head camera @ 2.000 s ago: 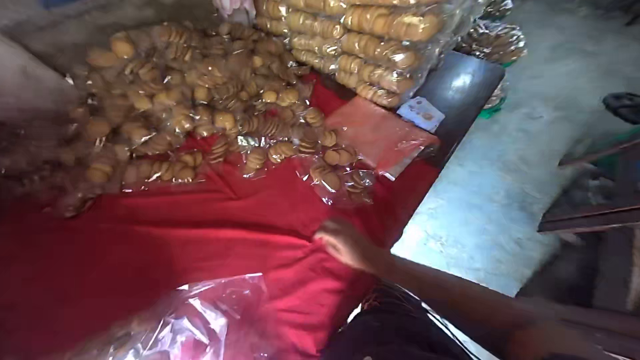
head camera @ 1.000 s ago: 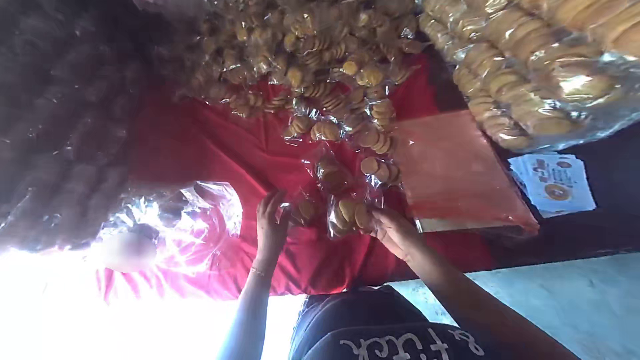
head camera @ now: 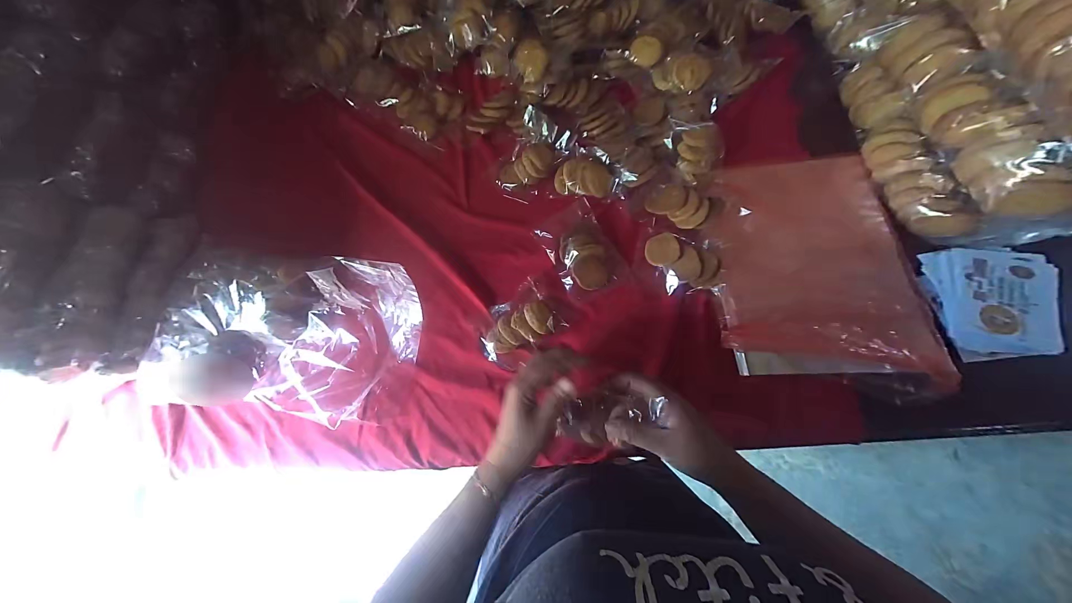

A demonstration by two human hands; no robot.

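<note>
Near the table's front edge, my left hand (head camera: 536, 406) and my right hand (head camera: 657, 419) hold a small clear plastic packet (head camera: 590, 419) between them. Its contents are dark and blurred. Just beyond my left hand lies a packet of round cookies (head camera: 523, 325) on the red cloth (head camera: 444, 276). Another cookie packet (head camera: 589, 260) is farther back. Two more, one behind the other, lie beside the orange plastic sheet or bag (head camera: 812, 268), the nearer cookie packet (head camera: 682, 258) touching its left side.
A heap of cookie packets (head camera: 586, 100) covers the back. Large bags of stacked cookies (head camera: 946, 126) stand at the back right, above a pile of printed cards (head camera: 997, 301). A crumpled clear plastic bag (head camera: 343, 352) lies at left, beside dark, plastic-wrapped goods (head camera: 100, 218).
One second ago my hands were at cookie packets lying on the cloth; now they are together nearer my body with a packet between them. The view has swung considerably since the earliest frame.
</note>
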